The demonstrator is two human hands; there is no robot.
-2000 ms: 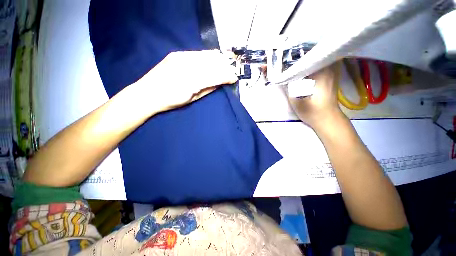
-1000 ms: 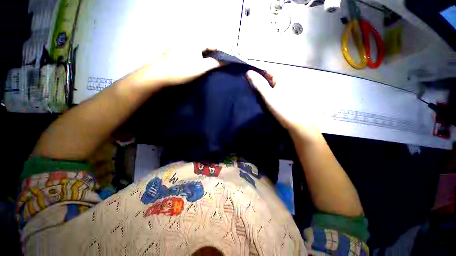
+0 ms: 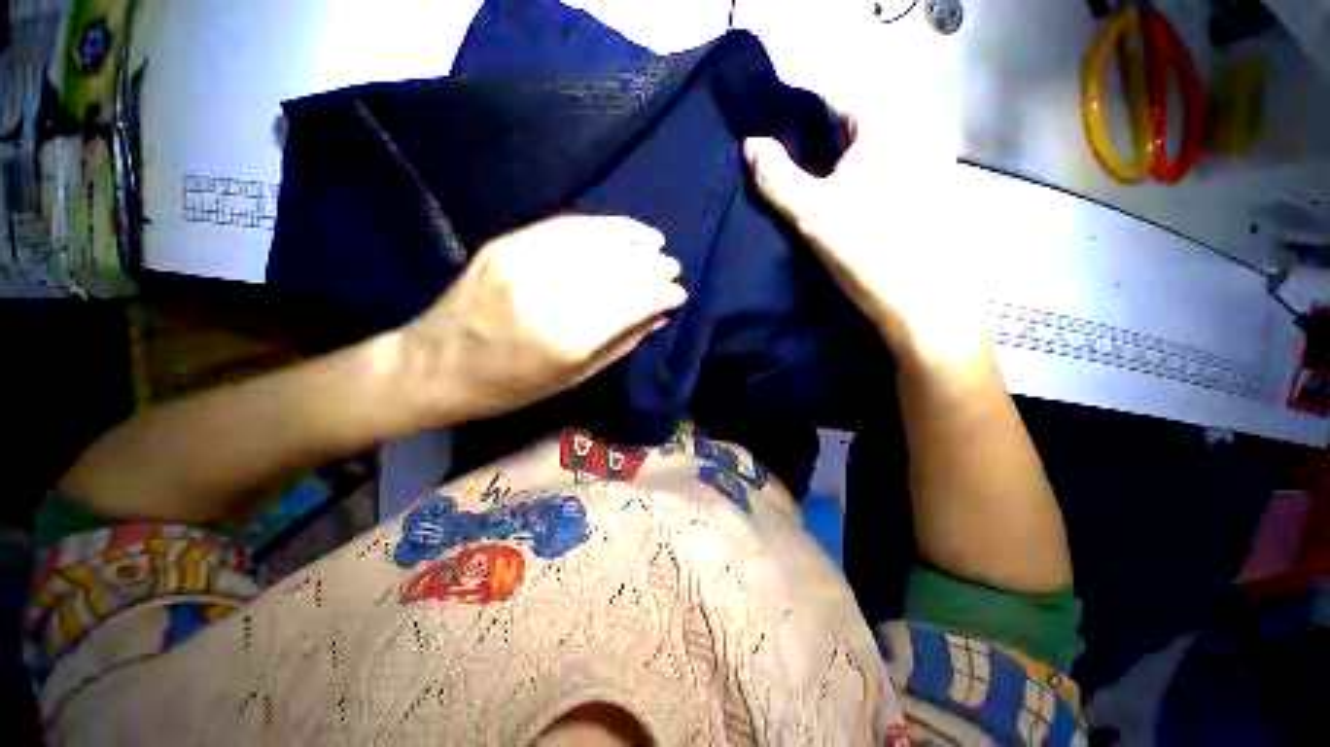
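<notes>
A navy cut piece [image 3: 584, 161] lies bunched and folded over the table's front edge and hangs down at the wearer's lap. A seam or folded edge [image 3: 710, 270] runs down its middle. My left hand [image 3: 562, 307] lies on the cloth at this edge with its fingers curled; the fingertips pinch the cloth near the fold. My right hand [image 3: 846, 204] holds the cloth's upper right part, with the thumb on top and the other fingers mostly hidden behind it.
The white table [image 3: 1138, 314] has printed ruler markings along its front. Fabric scissors with yellow and red-orange handles [image 3: 1145, 95] lie at the upper right. A small red tray [image 3: 1310, 372] is at the right end, with a thin dark shaft beside it. Packets [image 3: 88, 161] stand at the far left.
The cloth has left the machine and come toward the lap, and is now turned and spread wider. My left hand has moved down onto the fold; my right hand keeps its hold at the upper right.
</notes>
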